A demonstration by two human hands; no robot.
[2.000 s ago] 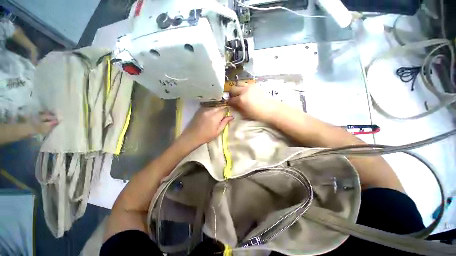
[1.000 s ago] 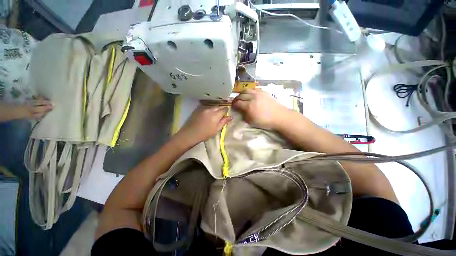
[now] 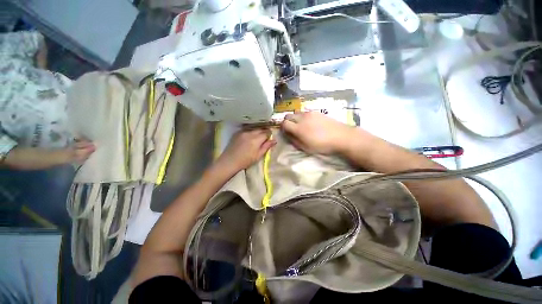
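A beige bag body (image 3: pixel 309 169) lies from the clamp area down over the lap, its opening towards me. Yellow binding tape (image 3: pixel 267 178) runs along its inside seam. My left hand (image 3: pixel 248 147) holds the bag's far edge left of the tape, thumb and finger pinched near it. My right hand (image 3: pixel 306 130) grips the same edge on the right, fingertips close to the yellow-orange clamp frame (image 3: pixel 287 105). The fingertips and the edge under the machine head (image 3: pixel 229 77) are partly hidden. Long straps (image 3: pixel 416 270) loop over the bag and my right arm.
Stacked bags (image 3: pixel 101 130) with hanging straps lie at left, and another person's hand (image 3: pixel 83 151) touches them. A dark metal plate (image 3: pixel 189 154) lies beside them. Red-and-black thread snips (image 3: pixel 443 151) lie right of my arm. A coiled black cord (image 3: pixel 494 85) lies further right.
The camera view has shifted, moving the whole scene in the picture. My right fingertips sit slightly lower, away from the clamp frame, than in the earliest frame. Both hands remain on the bag edge.
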